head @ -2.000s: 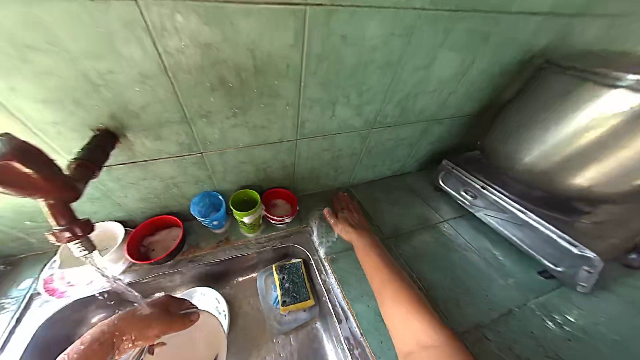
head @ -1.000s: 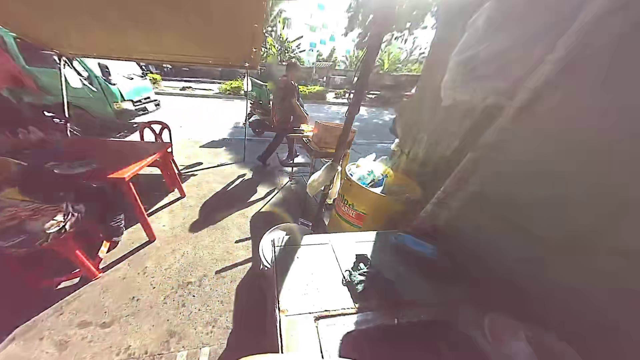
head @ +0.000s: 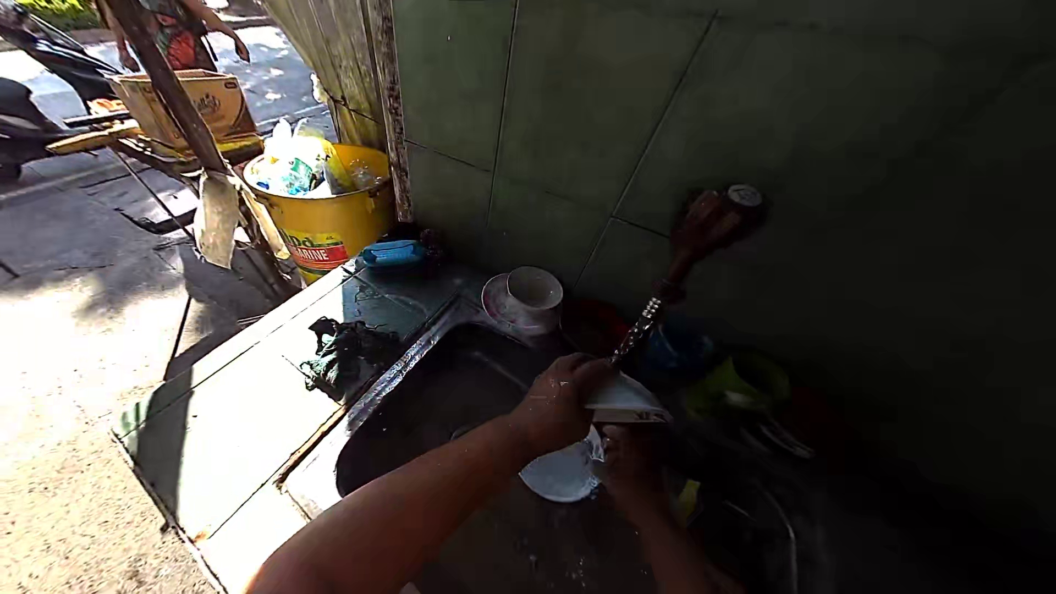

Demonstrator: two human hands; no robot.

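Note:
My left hand [head: 565,396] is shut on a white dish [head: 627,400], held under the water running from the tap [head: 705,223]. Just below it, my right hand [head: 631,466] is close to the dish's underside; shadow hides whether its fingers grip it. Another white dish [head: 565,472] shows between and below my hands, over the dark metal sink [head: 412,363]. A white cup [head: 535,289] and a pale dish stand at the sink's back corner. To the right are a blue cup [head: 681,346] and a green cup [head: 738,384], both dim.
A dark wet cloth [head: 342,355] lies on the tiled counter [head: 239,437] left of the sink. A blue plastic item [head: 392,253] is at the counter's back corner. Beyond stand a yellow bucket [head: 330,219] with plastic bags and a cardboard box [head: 198,107]; a person [head: 177,37] is outside.
The view has swung strongly, out to the street and back to the sink. My right hand, on the counter two seconds ago, is now over the sink beside my left hand.

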